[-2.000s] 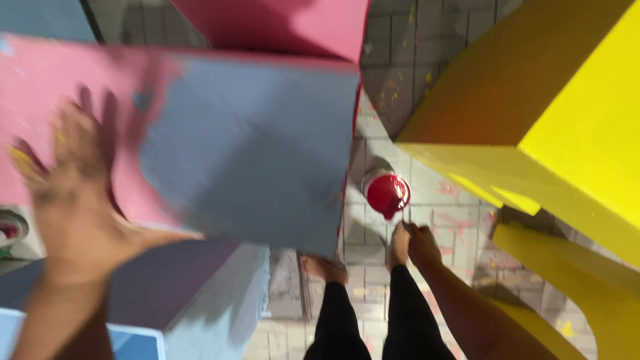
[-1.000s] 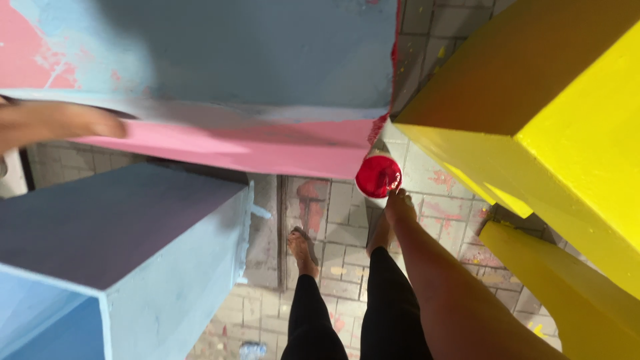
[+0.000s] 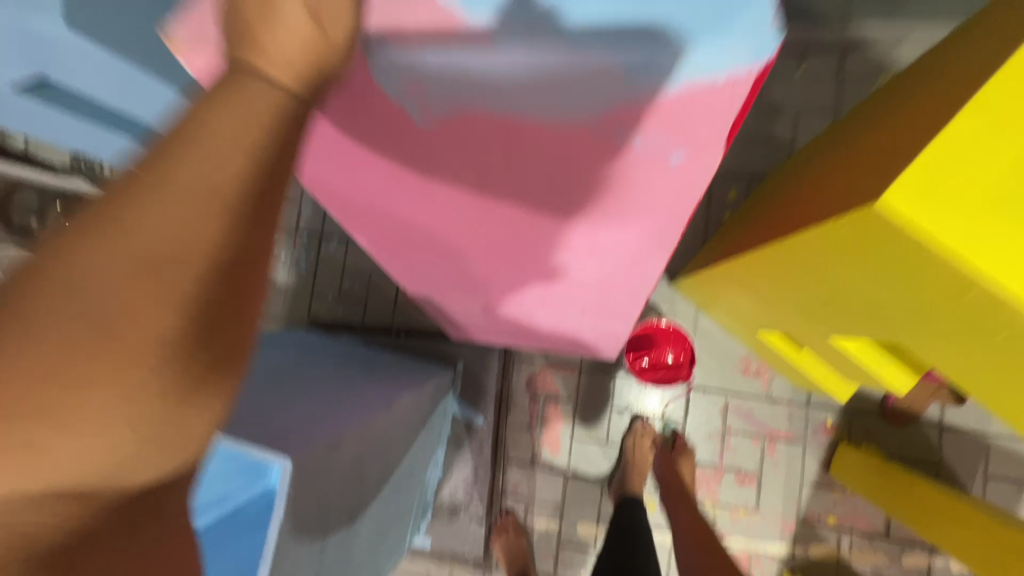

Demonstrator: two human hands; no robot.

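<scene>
My left hand is at the top left, against or just above a pink and blue painted box. Its fingers are blurred and partly cut off, so its grip is unclear. The box has a pink lower face, light blue paint higher up and a red right edge. Just right of its lower corner is a small bucket of red paint, seen from above. My right hand is just below the bucket, fingers closed around what looks like its thin handle, beside my bare foot.
A large yellow painted block fills the right side, with another yellow piece below it. A blue box stands at the lower left. Paint-spotted paving lies underfoot. Part of another person's foot shows by the yellow block.
My left hand has left the box's left part seen two seconds ago and is higher in view. The pink and blue box now appears tilted, a corner pointing down. The bucket stays by my right hand.
</scene>
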